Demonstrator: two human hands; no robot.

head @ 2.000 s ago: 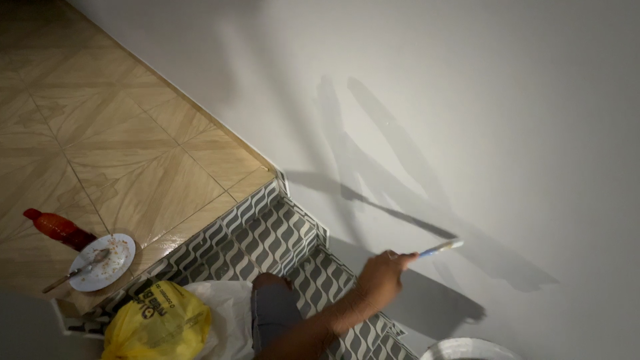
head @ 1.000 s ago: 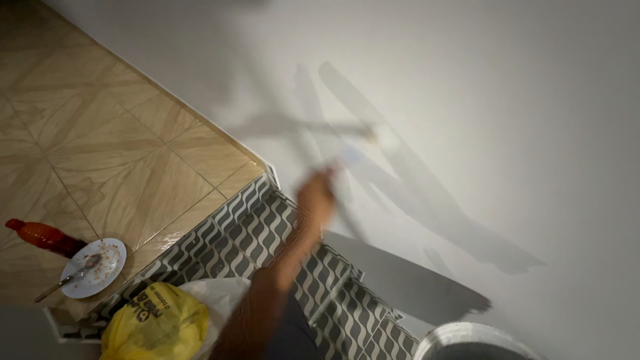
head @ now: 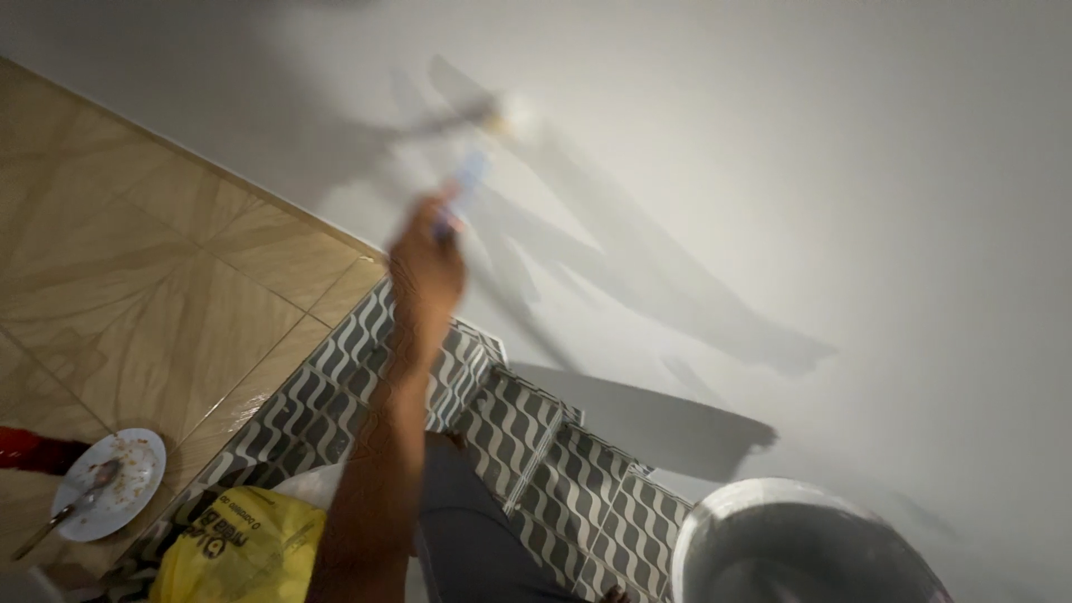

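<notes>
My left hand [head: 431,251], blurred, is closed around the blue handle of a paintbrush [head: 473,172]. The blurred pale bristle end points up and right, at or close to the light grey wall [head: 837,209]; whether it touches is unclear. Darker grey diagonal streaks [head: 636,268] mark the wall beside and below the brush, and shadows of the arm and brush fall across it. A round pale bucket [head: 695,536] stands at the lower right, its inside grey. My right hand is out of view.
Patterned grey and white tiled steps [head: 578,477] run along the wall's base. Left of them lies a wood-look tiled floor [head: 167,276] with a white plate [head: 126,486] holding food remains and a spoon, a red bottle [head: 33,450] and a yellow plastic bag [head: 251,544]. My bent leg [head: 469,519] is below.
From low on the wall at the right, my left hand with the paintbrush has moved up and to the left. The bucket shows more fully now.
</notes>
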